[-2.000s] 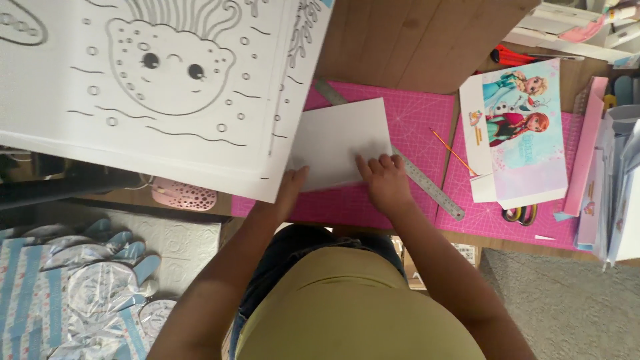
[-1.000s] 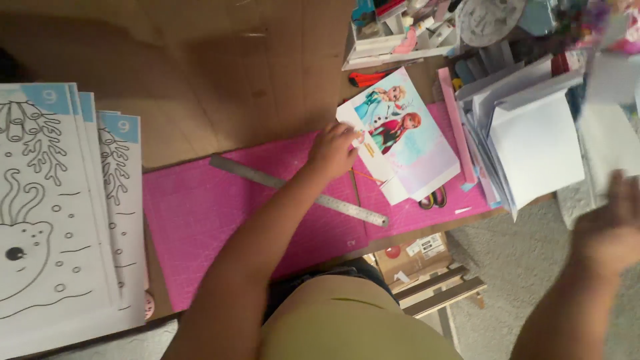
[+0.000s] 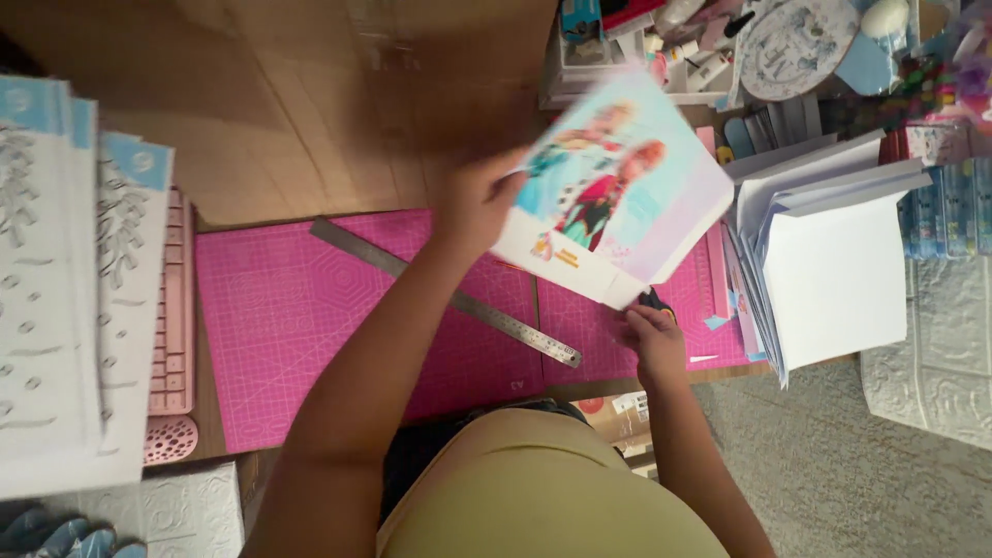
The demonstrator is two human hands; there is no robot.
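Observation:
A printed cartoon sheet with cut flaps (image 3: 620, 186) is tilted up over the pink cutting mats. My left hand (image 3: 479, 203) grips its left edge, the thumb on top. My right hand (image 3: 652, 333) is at the tab on the sheet's lower corner, fingertips pinched near the edge; whether they grip it is unclear. Black-handled scissors (image 3: 659, 304) show partly behind that hand. A steel ruler (image 3: 511, 319) lies slanted across the pink cutting mat (image 3: 287, 310), partly under my left forearm. A thin red stick (image 3: 508, 265) shows just below the sheet.
White folded paper pieces (image 3: 837, 279) are piled at the right edge of the desk. Colouring sheets (image 3: 46, 310) stand at the left, beside a pink keyboard (image 3: 177, 310). A white organizer with craft supplies (image 3: 690, 85) is at the back right. Brown cardboard (image 3: 310, 116) lies behind the mats.
The printed sheet, lying flat on the mat before, is now raised in my left hand. My right hand has come back from the far right. The white paper handled two seconds ago has left the left mat.

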